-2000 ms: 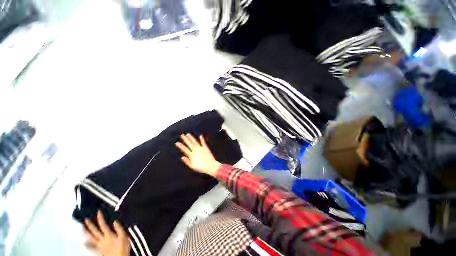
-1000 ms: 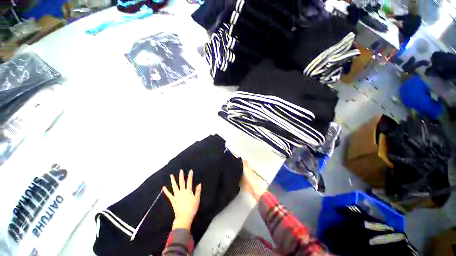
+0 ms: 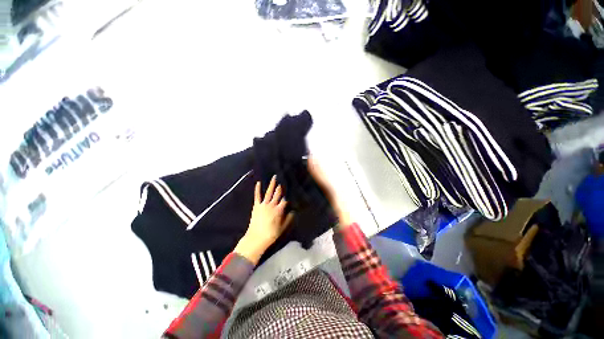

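A black garment with white stripes lies partly folded on the white table. Its right end is bunched and raised into a ridge. My left hand rests on top of the cloth beside the ridge, fingers spread. My right hand is at the garment's right edge. Its fingers are hidden by the cloth or blurred, so its grip cannot be told.
Thick piles of black striped garments stand at the right. Printed polybags lie at the left, and a clear bagged piece at the far side. A blue crate and brown carton stand on the floor at right.
The garment's flat right end is now bunched up and shifted left. My left hand stays on the cloth, now close beside the ridge. The view has shifted too.
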